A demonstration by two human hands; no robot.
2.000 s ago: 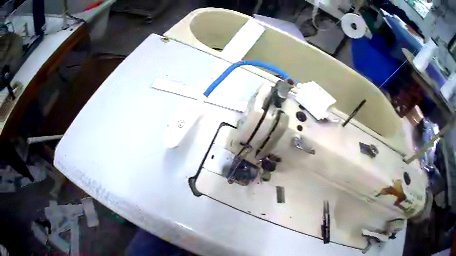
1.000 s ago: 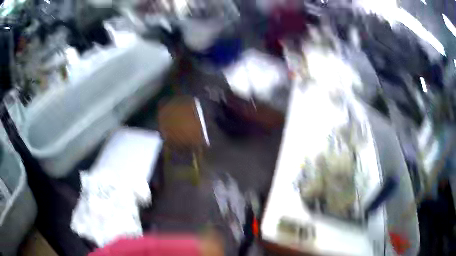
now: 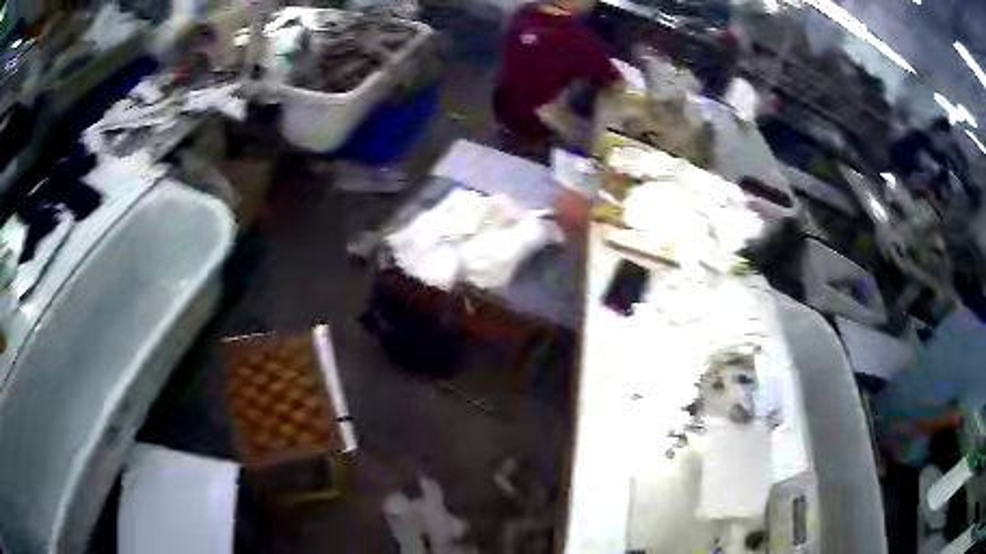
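Note:
No hand is in view; both of my hands are outside the picture. Nearest in front, at the lower right, is a white sewing table (image 3: 603,476) with a cream sewing machine (image 3: 733,471) on it, cut off by the bottom edge. White fabric (image 3: 692,216) lies heaped further up the table, with a dark flat object (image 3: 626,287) beside it. A stool with a brown checkered seat (image 3: 281,396) stands on the floor left of centre.
A long pale trough (image 3: 119,314) runs along the left. White cloth (image 3: 470,238) lies on a low table in the middle. A person in a dark red top (image 3: 546,70) is at the back. A white tub (image 3: 346,108) holds dark material. Scraps (image 3: 424,522) litter the floor.
The view has swung away from the close sewing machine with the blue-necked lamp to the wider workshop. The pink sleeve blurred at the bottom a second ago is out of view.

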